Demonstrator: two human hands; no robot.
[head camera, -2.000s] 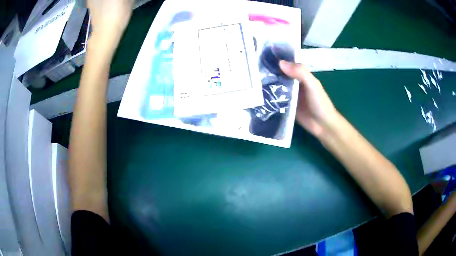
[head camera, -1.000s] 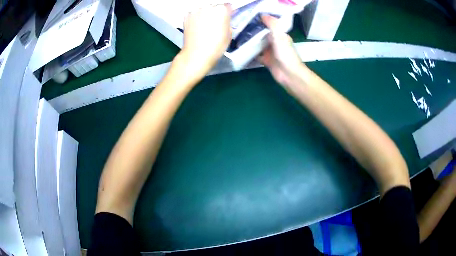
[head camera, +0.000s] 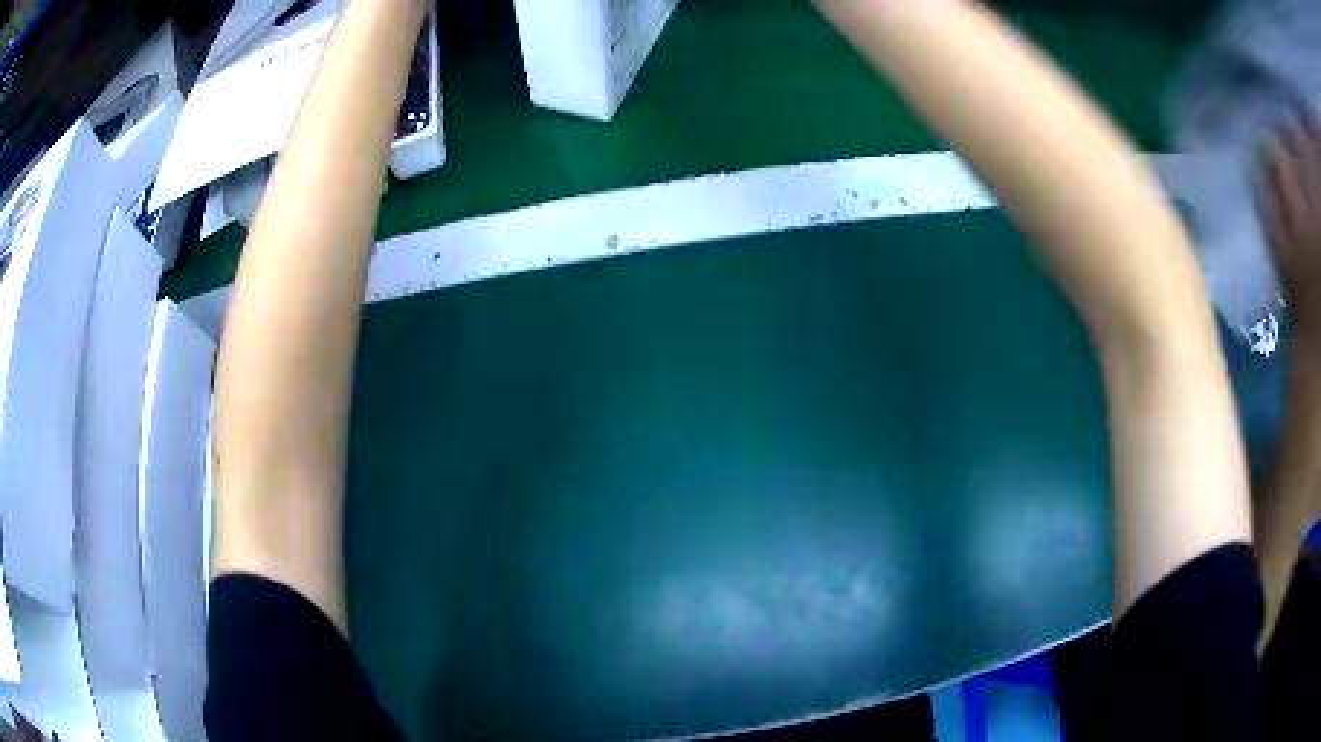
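Note:
Both my hands are out of the picture, past the top edge; only my forearms show, the left one at the left and the right one at the right. What they hold, if anything, is hidden. A white box (head camera: 587, 51) stands on the dark green belt at the top, between my forearms, its upper part cut off. A white box with a raised flap (head camera: 239, 109) lies at the upper left, partly behind my left forearm, with a white edge and dark content showing right of it.
White boxes (head camera: 109, 420) overlap along the left edge. A long white rail (head camera: 667, 215) separates the belt from the glossy green worktop (head camera: 695, 435). At right, another person's hand (head camera: 1294, 196) is on a blurred greyish cloth or bag (head camera: 1253, 73).
The tray with papers and dark parts has left view, and my hands have moved up out of the picture. The view has shifted right. The other person's hand and greyish item have appeared.

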